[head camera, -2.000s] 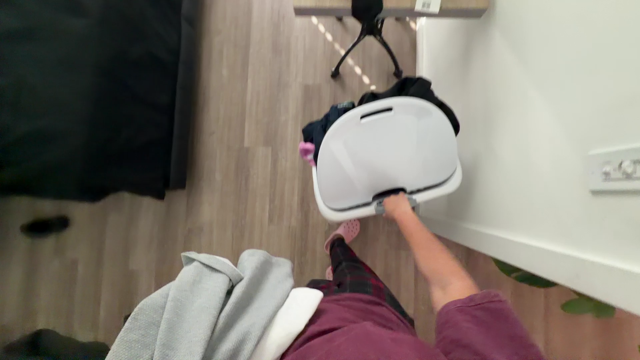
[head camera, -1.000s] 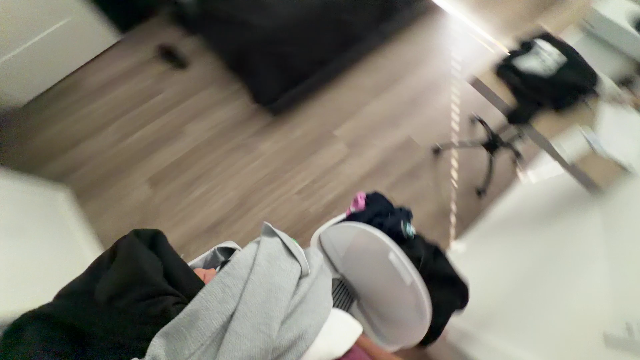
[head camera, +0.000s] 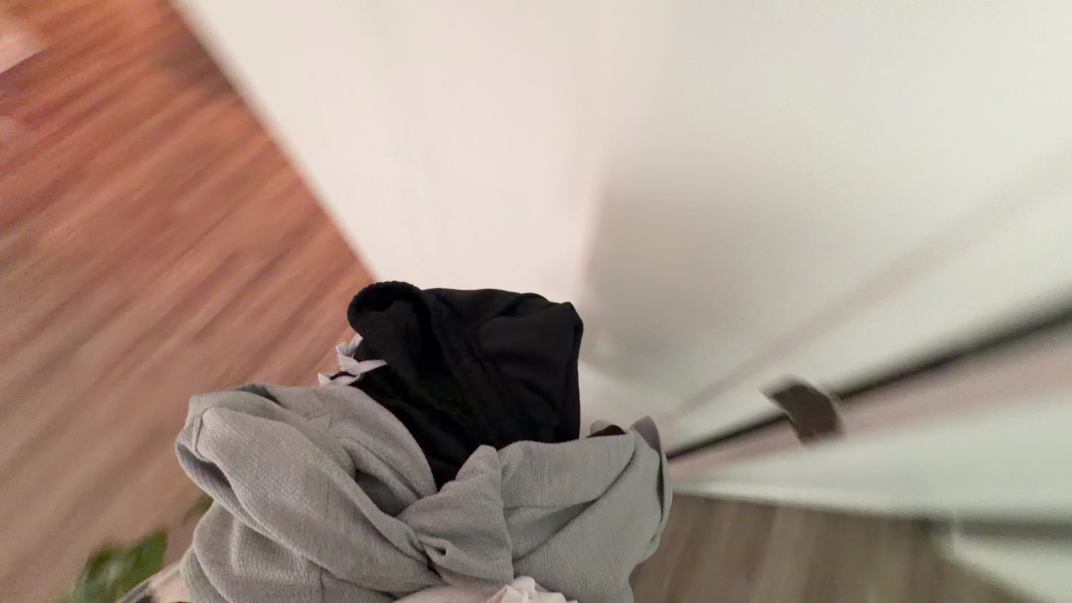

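Note:
A bundle of clothes fills the bottom middle of the head view, close to my body. Its front part is a grey textured garment point(head camera: 318, 486), bunched and twisted at the middle. Behind it rises a black garment point(head camera: 502, 360), with a thin white strap or ribbon point(head camera: 350, 365) at its left edge. White cloth point(head camera: 528, 591) shows at the bottom edge. Neither of my hands can be seen; the bundle may cover them. The white basket is not in view.
White walls point(head camera: 469, 151) meet in front of the bundle. Wood floor point(head camera: 167, 293) lies to the left, with green leaves point(head camera: 126, 565) at lower left. On the right are a door edge with a dark strip point(head camera: 946, 360), a dark latch-like part point(head camera: 806, 410) and greyish floor point(head camera: 754, 553).
The view has swung far round, from the room with the desk to white walls and a door edge. The right hand, on the basket two seconds ago, and the basket have left view.

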